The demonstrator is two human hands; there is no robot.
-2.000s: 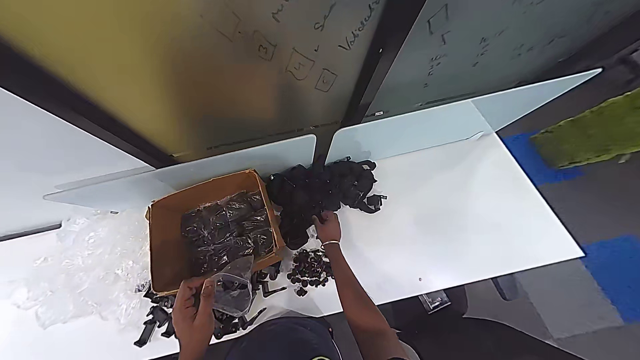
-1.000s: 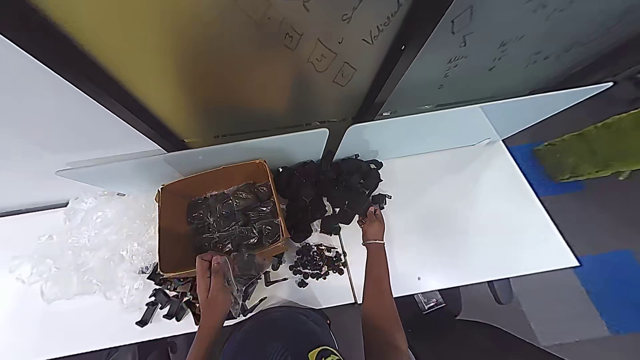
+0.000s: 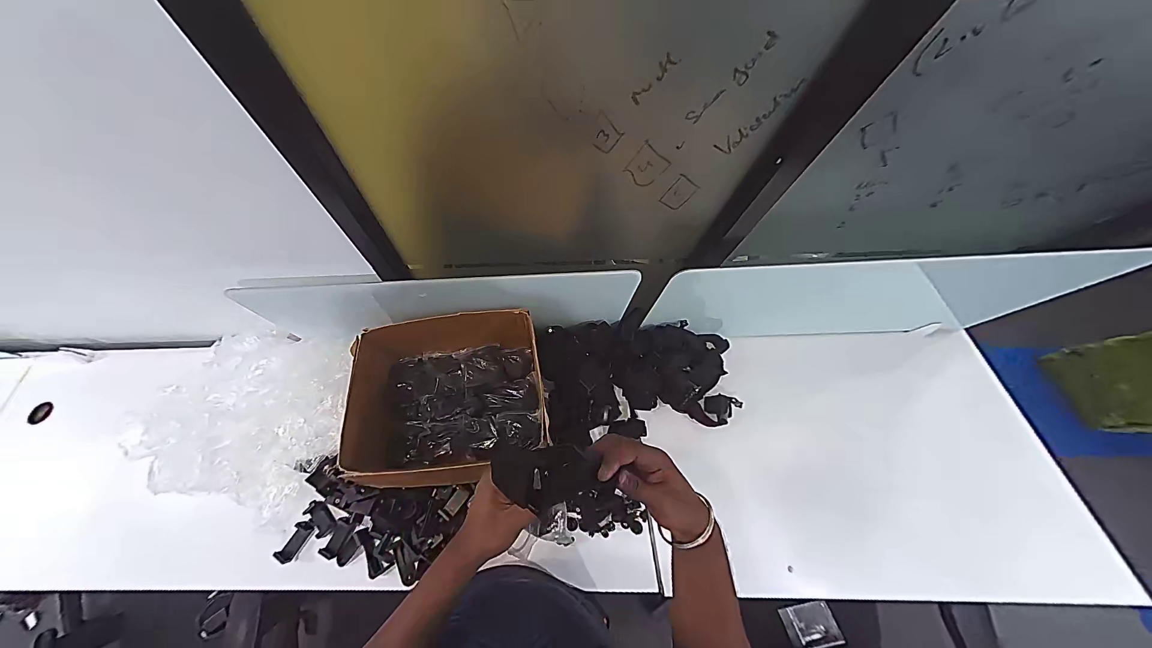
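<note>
A black fabric piece (image 3: 544, 475), perhaps a strap or mount, is held between both hands in front of the box. My left hand (image 3: 495, 517) grips its left end, and my right hand (image 3: 650, 481) pinches its right end. A clear plastic bag (image 3: 551, 525) shows just below it. The open cardboard box (image 3: 358, 405) beyond my left hand holds black items in clear bags (image 3: 463, 400). Small black knob-like parts (image 3: 612, 513) lie partly hidden below my right hand. Black plastic clamp-like parts (image 3: 360, 531) are heaped left of my left hand.
Crumpled clear plastic bags (image 3: 243, 423) lie left of the box on the white table (image 3: 864, 486). A pile of black strap-like items (image 3: 666, 369) sits right of the box. Low glass dividers (image 3: 810, 301) stand along the table's back edge.
My right hand has come back from the black pile toward my left hand, and the black fabric piece is now between them. The clear bag was in my left hand before.
</note>
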